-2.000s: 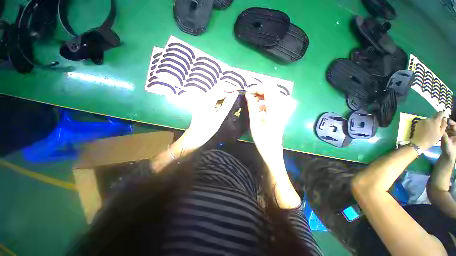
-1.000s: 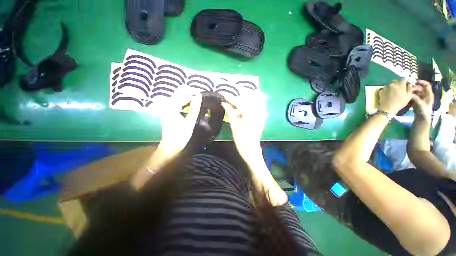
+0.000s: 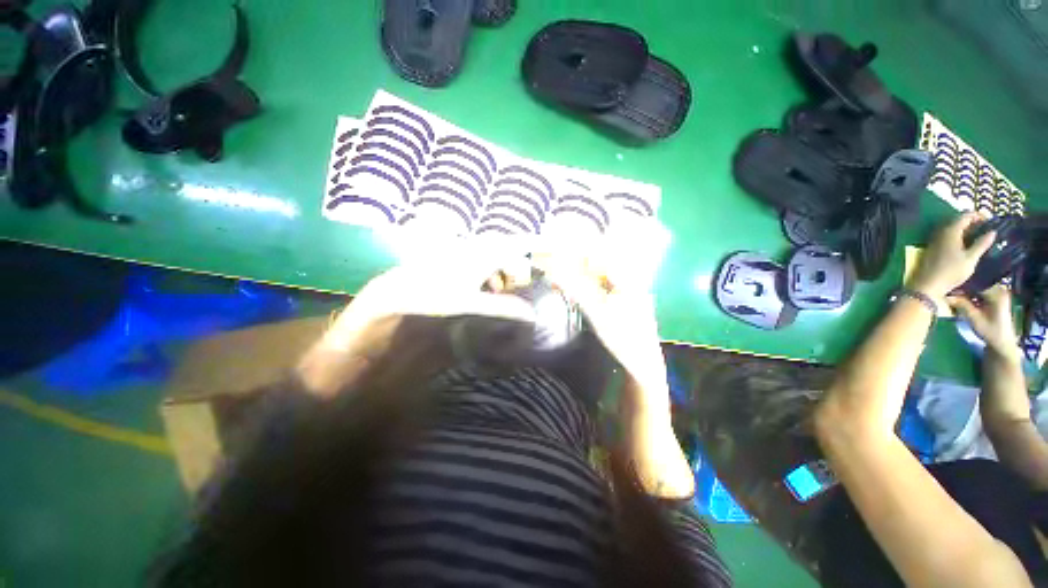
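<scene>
My left hand [image 3: 442,293] and my right hand [image 3: 586,293] meet over the table's front edge, both bright and overexposed. Between them is an oval base [image 3: 554,318], its face showing pale with glare, its lower part dark and blurred. Both hands hold it; the fingertips are close together at its upper end, and whether a strip is between them cannot be told. The adhesive sheet [image 3: 460,172] with rows of black crescents lies just beyond my hands, overlapping another sheet at its left. Its right end is washed out by light.
Black oval bases [image 3: 586,67] lie beyond the sheet, more are piled [image 3: 804,172] at right. Two grey-faced parts [image 3: 753,289] lie near the edge. Curved brackets [image 3: 190,115] are at left. A cardboard box [image 3: 190,431] is below left. Another person's arms [image 3: 885,391] work at right.
The base has turned from a dark oval to a pale, glaring face between my hands. My left forearm lies more sideways. The neighbouring person now holds a black part. The camera view has shifted.
</scene>
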